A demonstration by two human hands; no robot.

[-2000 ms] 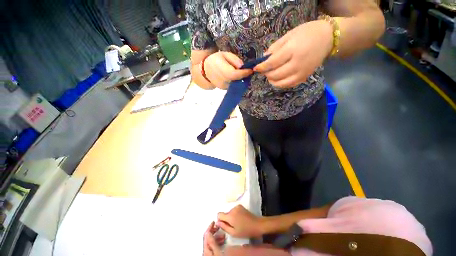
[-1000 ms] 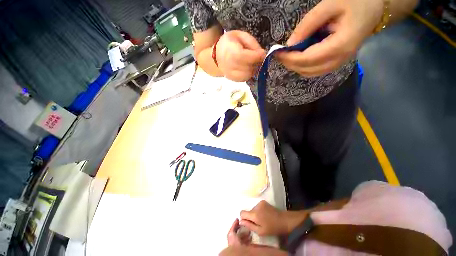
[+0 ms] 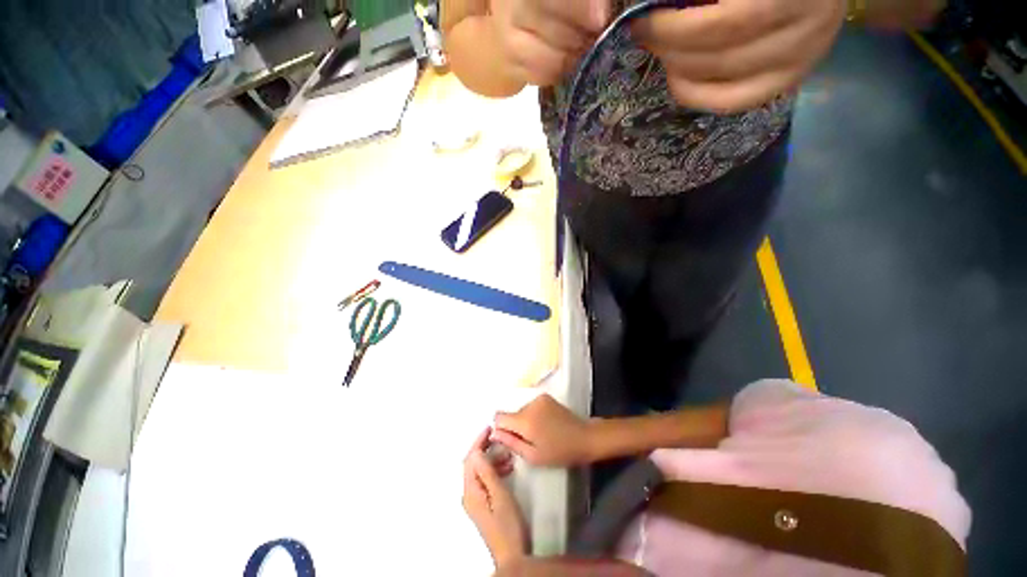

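Note:
My left hand point(image 3: 484, 496) and my right hand point(image 3: 543, 431) are close together at the table's near right edge, fingertips almost touching. My left hand's fingers are curled and a little apart, my right hand's are closed; no held object shows. A flat blue band point(image 3: 464, 291) with rounded ends lies on the tan board beyond them. Green-handled scissors point(image 3: 369, 329) and small red snips point(image 3: 359, 295) lie left of it. A dark curved band point(image 3: 279, 550) lies at the bottom edge, cut off. A standing person's hands point(image 3: 732, 51) hold a bent blue band point(image 3: 577, 101) in the air.
A black phone point(image 3: 478, 220), a pale tape roll point(image 3: 515, 162) and a small dark item lie beyond the band. A grey-white pad point(image 3: 349, 115) is at the far end of the white table point(image 3: 214, 473). The person stands at its right side. A yellow line point(image 3: 785, 316) crosses the floor.
The view has tipped down and shifted, bringing the curved band in at the bottom. The person's hands have moved nearer and bent the held band, uncovering the phone and tape. My hands remain together.

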